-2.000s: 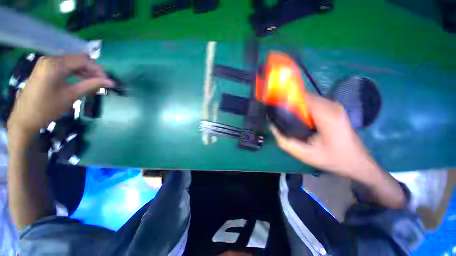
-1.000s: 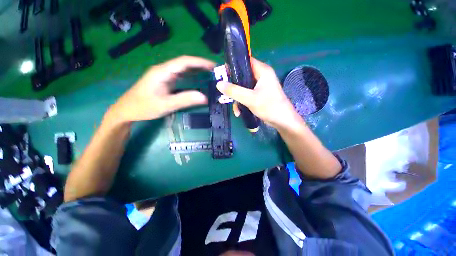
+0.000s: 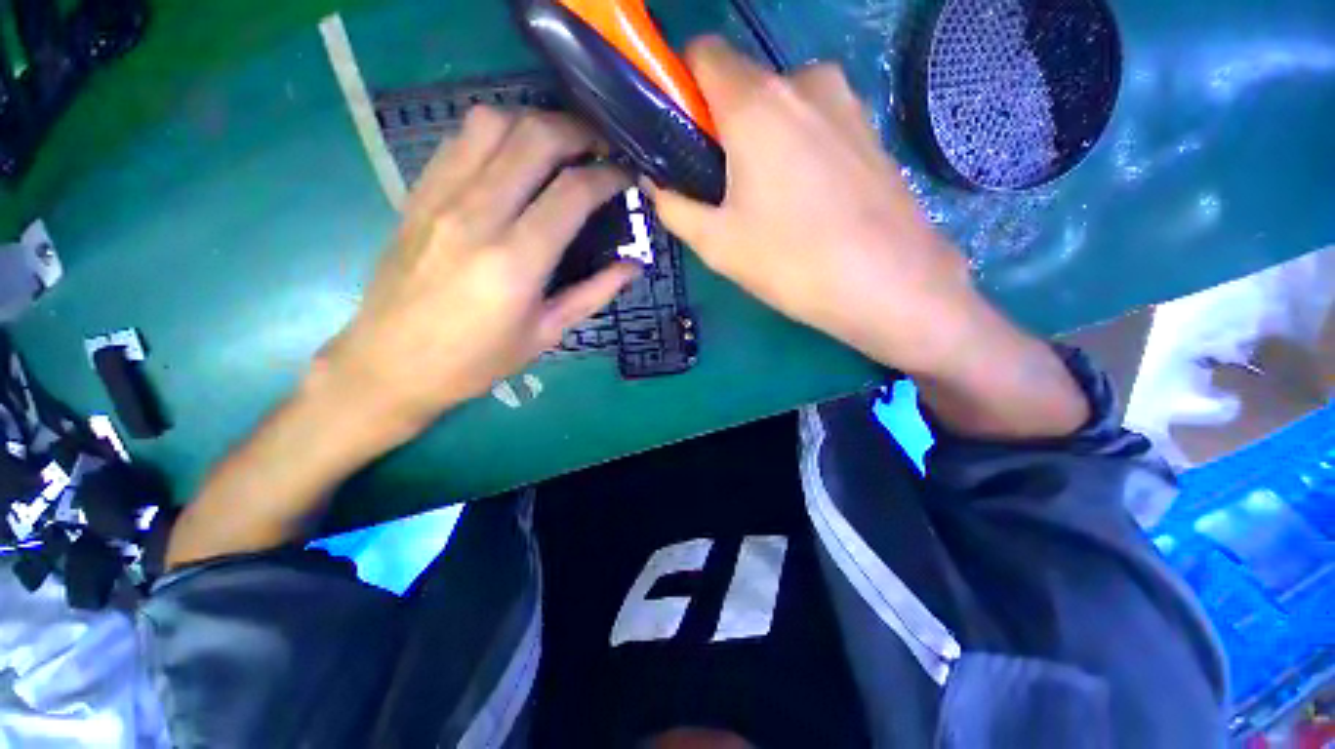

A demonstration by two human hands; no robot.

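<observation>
The black plastic frame (image 3: 655, 315) lies on the green bench mat in front of me, its slotted arms pointing left. My left hand (image 3: 491, 249) is over the frame and holds a small black part with a silver-white metal plate (image 3: 636, 231) against its crossbar. My right hand (image 3: 820, 212) grips the electric screwdriver (image 3: 630, 88), black with an orange rear body. The screwdriver lies slanted above the frame. My right fingertips are close to the metal plate; whether they touch it is hidden. The driver's tip cannot be made out.
A round screw dish (image 3: 1010, 88) stands at the upper right. A single small part (image 3: 129, 384) lies at left, beside a pile of small parts (image 3: 73, 505). A grey-white metal arm (image 3: 27, 271) juts in at the left edge. A cardboard box (image 3: 1223, 359) with white liner is below the bench at right.
The view has come closer and shifted. My left hand, open beside the frame a second ago, now holds the small part on the crossbar. My right hand still grips the screwdriver.
</observation>
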